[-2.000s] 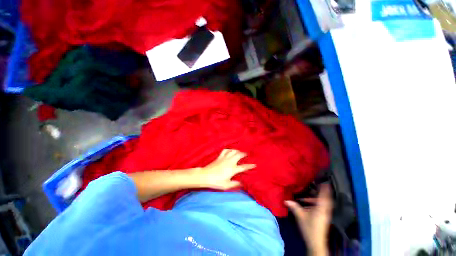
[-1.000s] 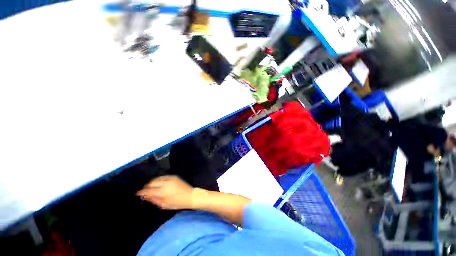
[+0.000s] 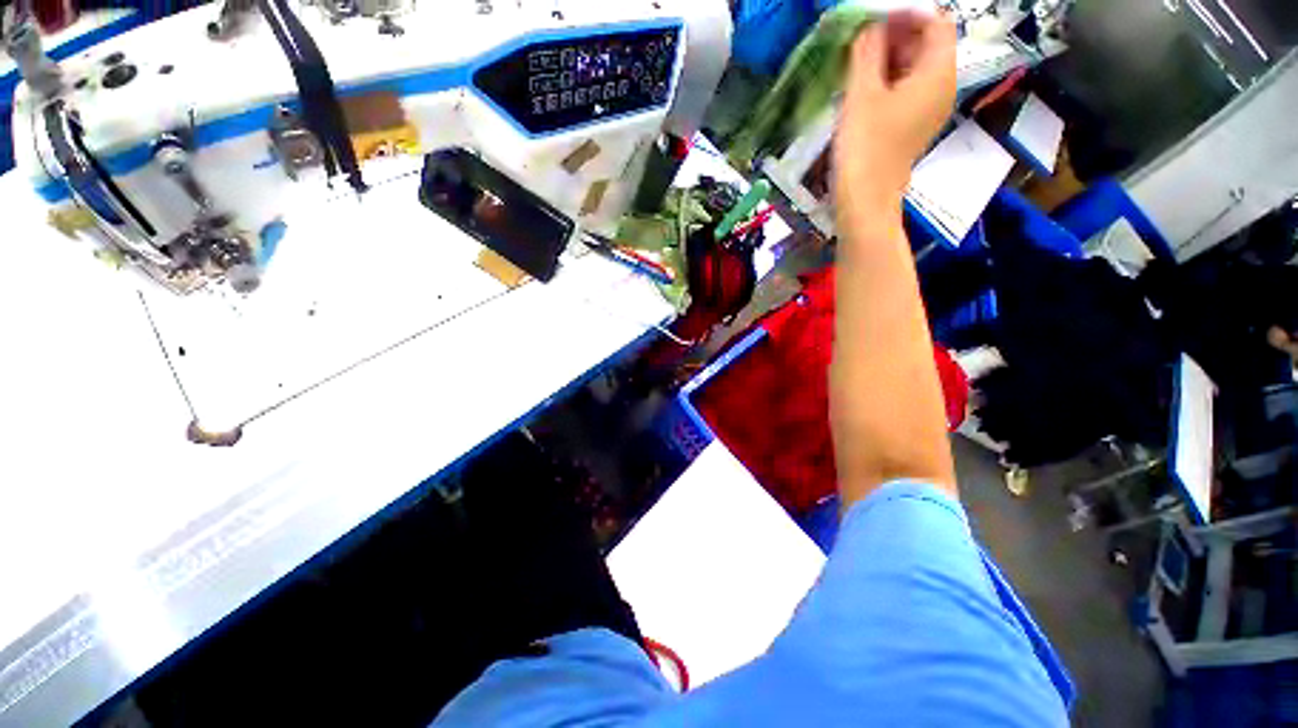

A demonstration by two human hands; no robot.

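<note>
My right hand (image 3: pixel 900 100) is raised at the upper right, beyond the machine table's end. It is slightly blurred and closed on a green cloth piece (image 3: pixel 800 88), which hangs down to its left. More crumpled green cloth (image 3: pixel 662 235) lies at the table's right end, beside dark red strips (image 3: pixel 722 270). My left hand is not in view.
The sewing machine (image 3: pixel 413 78) stands on the white table (image 3: pixel 86 498), a phone (image 3: pixel 498 213) leaning by it. Red cloth (image 3: pixel 776 413) fills a blue crate behind the white bench (image 3: pixel 712 562). An orange-red handle (image 3: pixel 666 663) shows on the bench. Dark cloth (image 3: pixel 1068 356) lies right.
The view has swung from the red cloth on the lap to the machine's right end. My right hand has risen from beside the table edge and taken hold of green cloth.
</note>
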